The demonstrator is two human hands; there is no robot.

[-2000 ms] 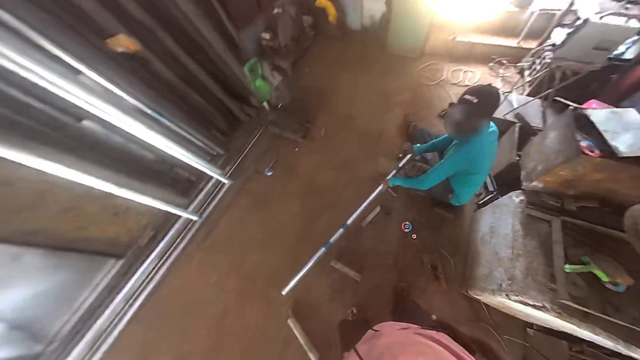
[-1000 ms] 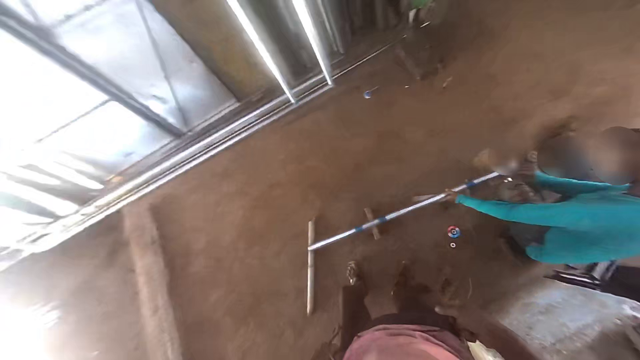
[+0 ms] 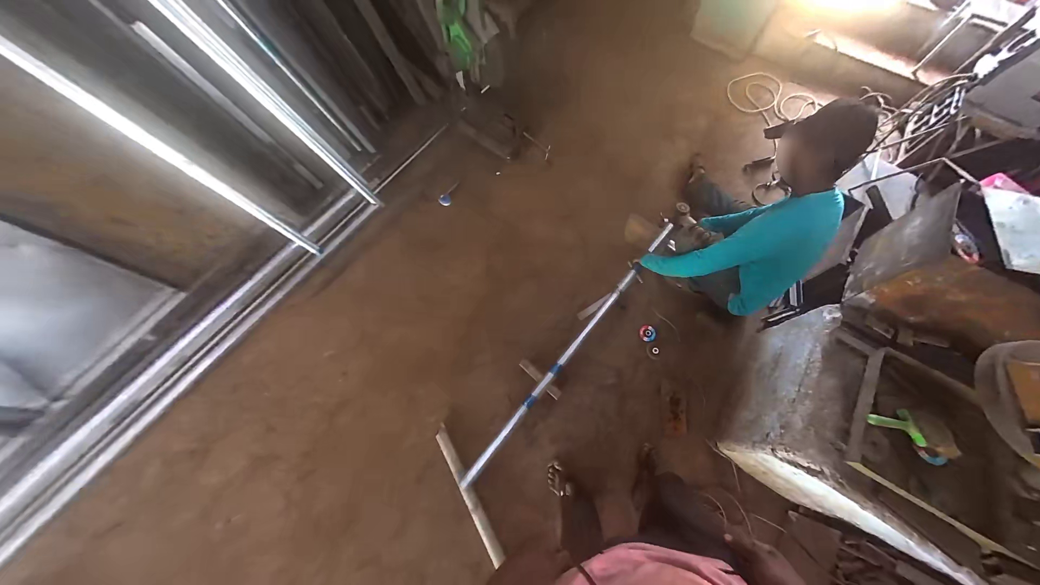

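Observation:
At the bottom edge, beside my pink shirt, a blurred part of my right hand [image 3: 760, 556] appears near my thigh; its fingers are unclear. On the other side, a dark patch of skin may be my left hand [image 3: 528, 566]. Neither touches the long metal tube [image 3: 573, 345], which bears blue bands. Its near end lies over a pale wooden strip [image 3: 471, 500], and farther up it crosses a short wood piece [image 3: 540, 379]. A seated co-worker in a teal top [image 3: 784, 244] has a hand at the far end, by a blurred tool, perhaps an angle grinder [image 3: 686, 215].
Small discs [image 3: 647, 333] lie on the dirt floor right of the tube. Metal rails [image 3: 203, 337] and leaning bars run along the left. A metal sheet box [image 3: 772, 390], a frame with a green-handled item [image 3: 902, 424], and coiled cable [image 3: 756, 93] stand or lie right.
The view has swung away and back. Two seconds ago the tube's near end was apart from the pale wooden strip; now it lies over it. The co-worker remains seated at the far end.

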